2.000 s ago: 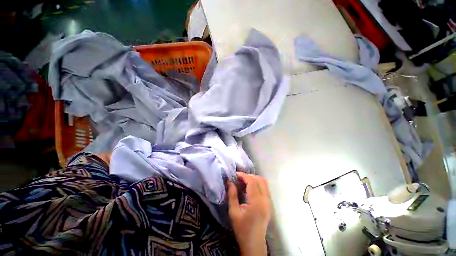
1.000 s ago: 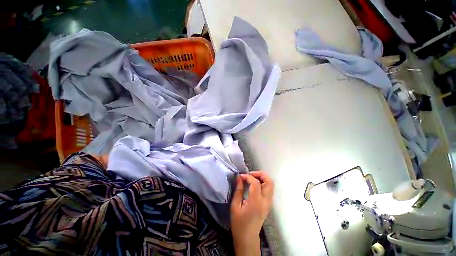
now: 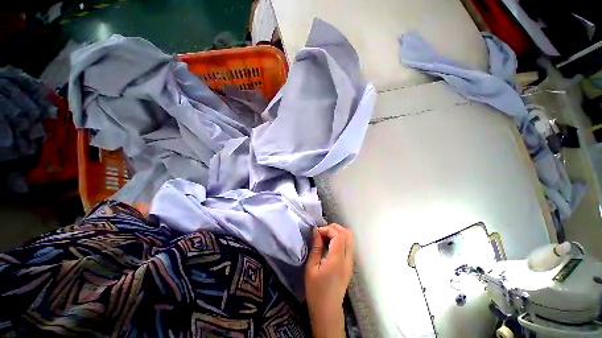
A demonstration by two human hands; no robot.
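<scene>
A light grey-blue garment piece [image 3: 244, 214] lies bunched over my lap and the table's near edge, with part standing up in a curved fold. My right hand [image 3: 330, 257] holds the cloth's right edge pinched between thumb and fingers. A sliver of skin at the cloth's left side appears to be my left hand [image 3: 142, 208]; the rest is hidden by cloth and sleeve. The sewing machine head [image 3: 561, 284] stands at lower right, its needle area [image 3: 472, 272] in bright glare and away from my hand.
An orange plastic basket [image 3: 274, 61] at left holds more grey cloth [image 3: 125, 86]. The cream table [image 3: 455, 165] has a dark-outlined needle plate [image 3: 435, 274]. A twisted blue-grey strip of cloth [image 3: 488, 96] runs along its far right edge. Dark grey cloth [image 3: 23, 115] is piled at far left.
The raised fold has shifted upward and slightly left, and stands narrower. My right hand has moved little and keeps its pinch on the cloth. The view has shifted slightly.
</scene>
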